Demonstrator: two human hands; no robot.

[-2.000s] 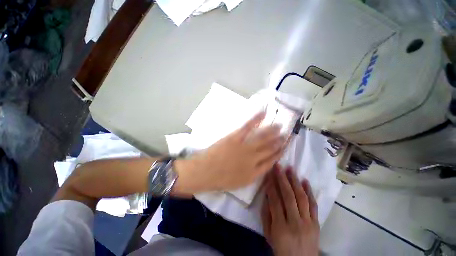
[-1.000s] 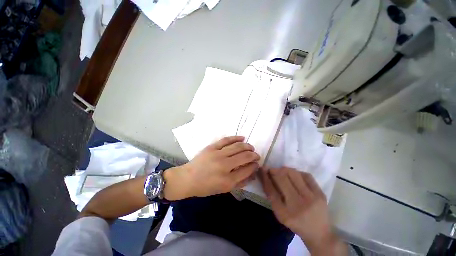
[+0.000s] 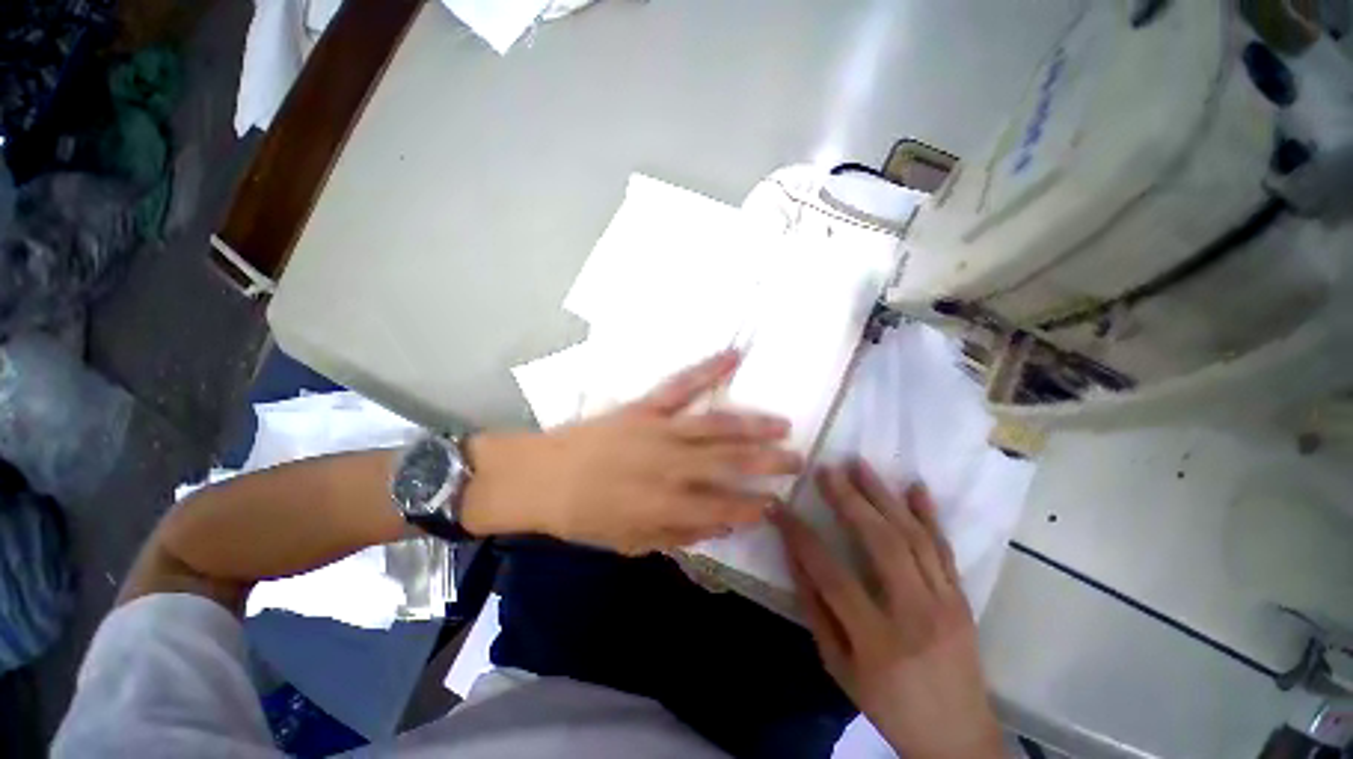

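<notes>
A white fabric panel (image 3: 809, 349) lies flat on the machine bed, its right edge at the presser foot and needle (image 3: 881, 317). Thin dark lines show near its top. My left hand (image 3: 660, 467), with a wristwatch, rests flat on the panel's near part, fingers spread and slightly blurred. My right hand (image 3: 883, 571) lies palm down on the cloth just right of it, fingers apart, below the presser foot. Neither hand visibly grips the cloth. More white cloth (image 3: 945, 423) lies right of the panel's edge. The fabric under both palms is hidden.
The cream sewing machine head (image 3: 1128, 223) fills the upper right. Loose white pieces (image 3: 505, 15) lie at the table's far edge. A lap-side stack of white pieces (image 3: 319, 430) is beyond my left forearm. A brown wooden edge (image 3: 319, 141) borders the table at left, with plastic bags (image 3: 82, 400) beyond.
My left hand has drawn back from near the needle towards the table's near edge, and its fingers have since spread. My right hand stays on the cloth. The camera view has shifted.
</notes>
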